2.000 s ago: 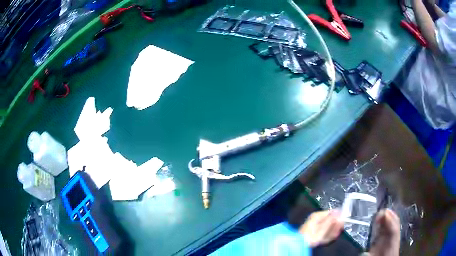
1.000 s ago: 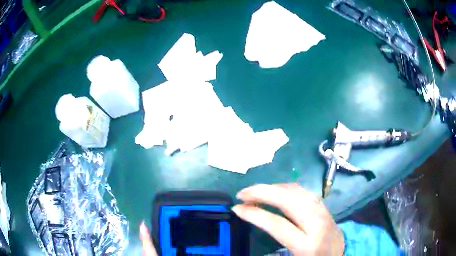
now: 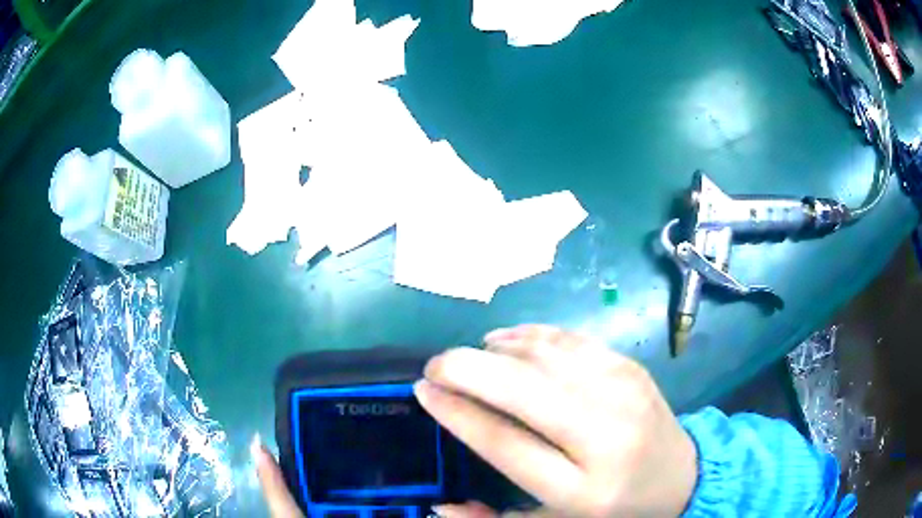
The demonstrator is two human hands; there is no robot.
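Note:
A battery tester point(image 3: 374, 445) with a black case and blue face lies at the bottom middle. A dark screen lens panel point(image 3: 372, 450) with TOPDON lettering sits over its screen area. My right hand point(image 3: 566, 425) rests on the tester's upper right, its fingertips at the panel's upper right corner. My left hand point(image 3: 271, 480) shows only as a finger at the tester's left side, cut off by the bottom edge. Whether that hand grips the tester cannot be told.
The air blow gun point(image 3: 723, 233) lies on the right with its hose. White paper pieces point(image 3: 354, 182) lie mid-bench. Two white bottles point(image 3: 172, 116) stand left, above lens packing film point(image 3: 126, 405). The scrap bin point(image 3: 874, 374) with clear strips is below the bench edge.
The view has shifted, so bench things sit higher. The lens panel now lies squarely on the tester's screen area with its lettering readable. My right hand stays at its upper right corner.

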